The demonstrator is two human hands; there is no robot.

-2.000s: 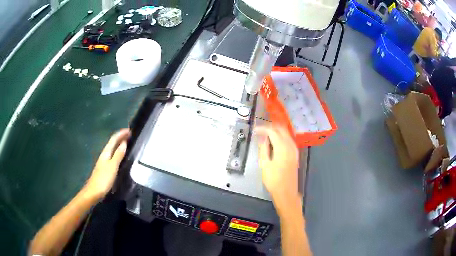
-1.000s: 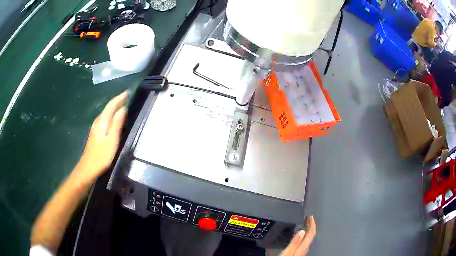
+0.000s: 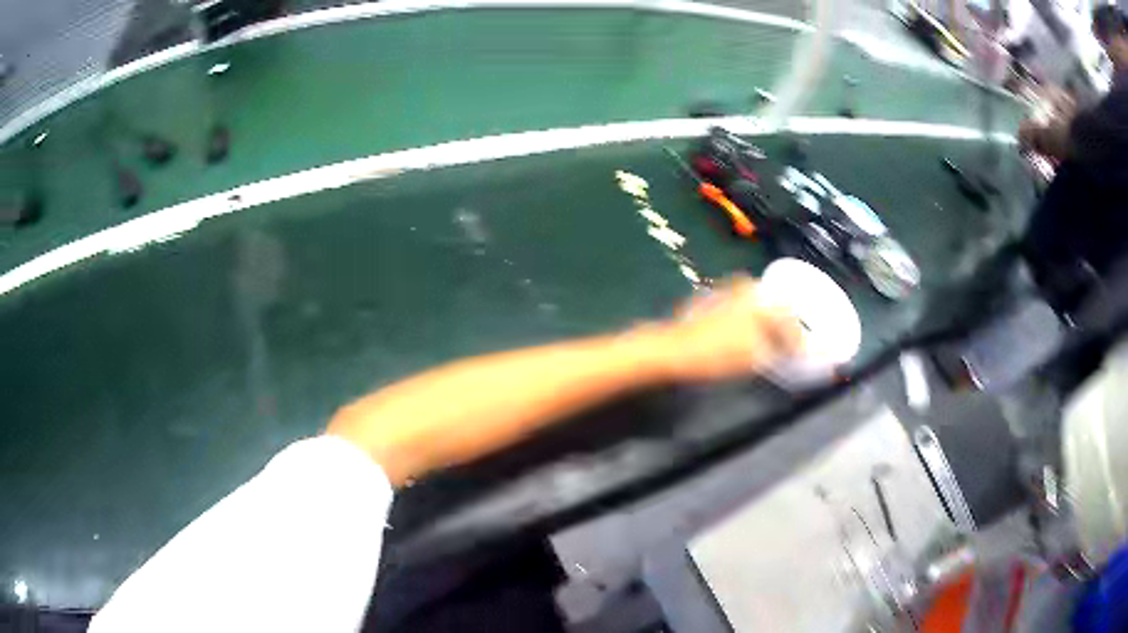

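Observation:
The view is blurred. My left hand (image 3: pixel 732 331) reaches in from the lower left, with a white sleeve, and overlaps the left side of the thick white roll (image 3: pixel 826 319) on the green bench. Its fingers are smeared, so I cannot tell whether they grip the roll or hold a part. The machine's base plate (image 3: pixel 779 544) shows at the lower right, with a thin dark hex key (image 3: pixel 883 507) on it. My right hand is out of the picture. I cannot make out the black-handled part.
An orange-black screwdriver (image 3: pixel 727 210) lies by dark clutter behind the roll, near small pale pieces (image 3: pixel 656 226). A white-edged green conveyor (image 3: pixel 495 68) carries dark parts at left. The orange box (image 3: pixel 950 603), a wrench (image 3: pixel 943 476) and the cream welder head (image 3: pixel 1098 433) are at right. A person stands upper right.
The view has swung left, so the machine now sits lower right. My left hand has moved from beside the plate to the white roll. My right hand has left the picture.

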